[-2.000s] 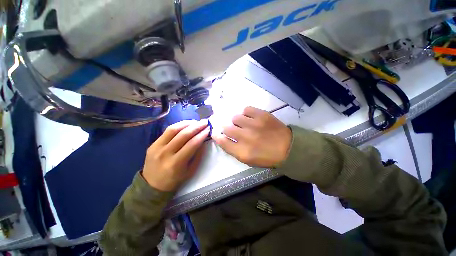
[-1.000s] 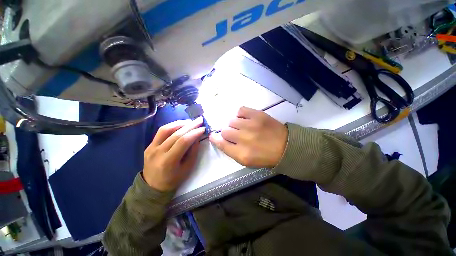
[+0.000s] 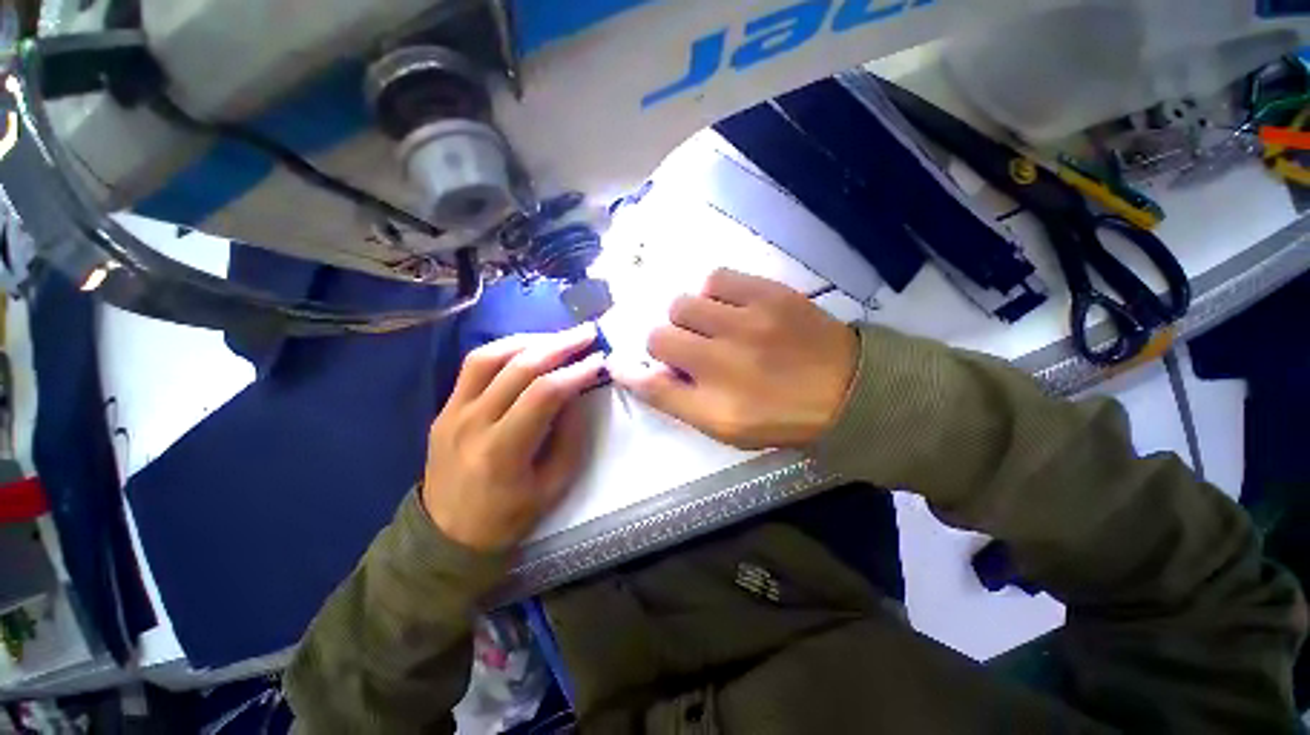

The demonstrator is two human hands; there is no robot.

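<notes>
A large navy cut panel [image 3: 287, 460] lies flat left of the needle, its right part under my left hand [image 3: 510, 431]. My left fingertips press on a small navy edge just below the small grey block [image 3: 585, 299] beside the presser foot. My right hand [image 3: 754, 359] is curled with its thumb and fingertips at the same navy edge, close to my left fingertips. The glare and my fingers hide most of what is pinched there. The white sewing machine head [image 3: 575, 115] with blue lettering hangs above both hands.
Navy strips [image 3: 848, 180] lie right of the needle under the machine arm. Black-handled shears [image 3: 1128, 287] and yellow-green snips [image 3: 1113, 194] lie farther right. A narrow navy bundle [image 3: 79, 460] is at the far left. A measuring tape [image 3: 675, 510] runs along the front edge. A dark scrap [image 3: 1003, 567] sits lower right.
The view has shifted back and forth slightly. Both hands stay by the presser foot; my right hand is more curled, its wrist slightly farther right. The dark scrap at lower right shows more.
</notes>
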